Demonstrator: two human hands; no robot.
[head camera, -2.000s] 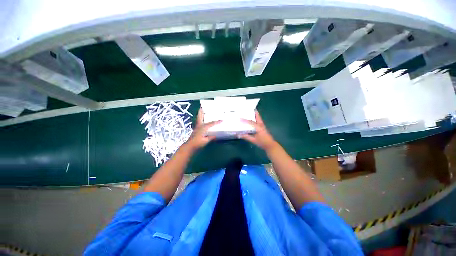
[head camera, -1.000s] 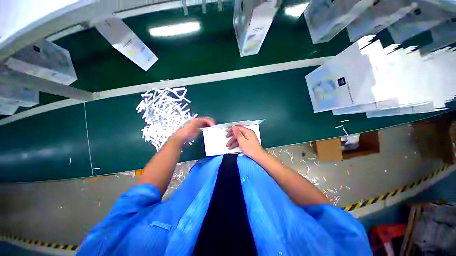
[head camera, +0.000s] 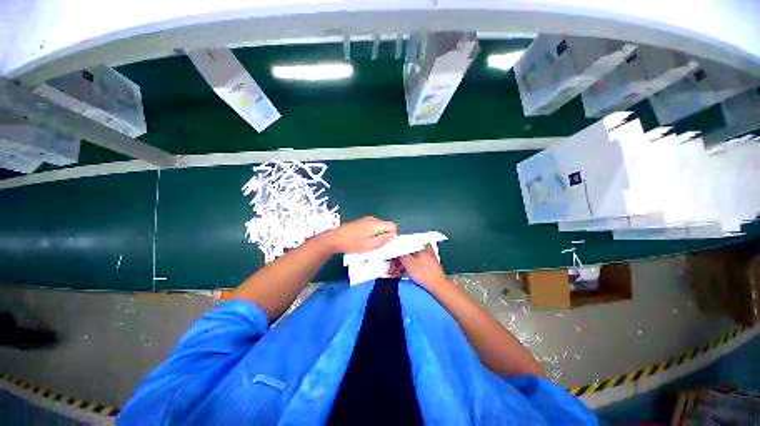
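Note:
A white carton (head camera: 363, 270) is held at the front edge of the green bench, against my blue smock, with a white flap raised over its top. My left hand (head camera: 365, 235) lies on the upper left of the flap, fingers curled on it. My right hand (head camera: 421, 265) grips the right side, its fingertips hidden under the flap. Whether a strip is in my fingers cannot be seen. A tangled pile of white strips (head camera: 287, 208) lies on the bench just left of my left hand.
A dense row of white cartons (head camera: 560, 185) stands at the right of the bench. Printed cartons (head camera: 437, 79) stand on the far belt beneath the white shelf (head camera: 375, 18). An open brown carton (head camera: 546, 288) sits below the bench at right. Scraps litter the floor.
The carton has come from the bench middle to my body and its flap now stands up. My left hand has moved right from beside the pile onto the flap; my right fingers have gone under it.

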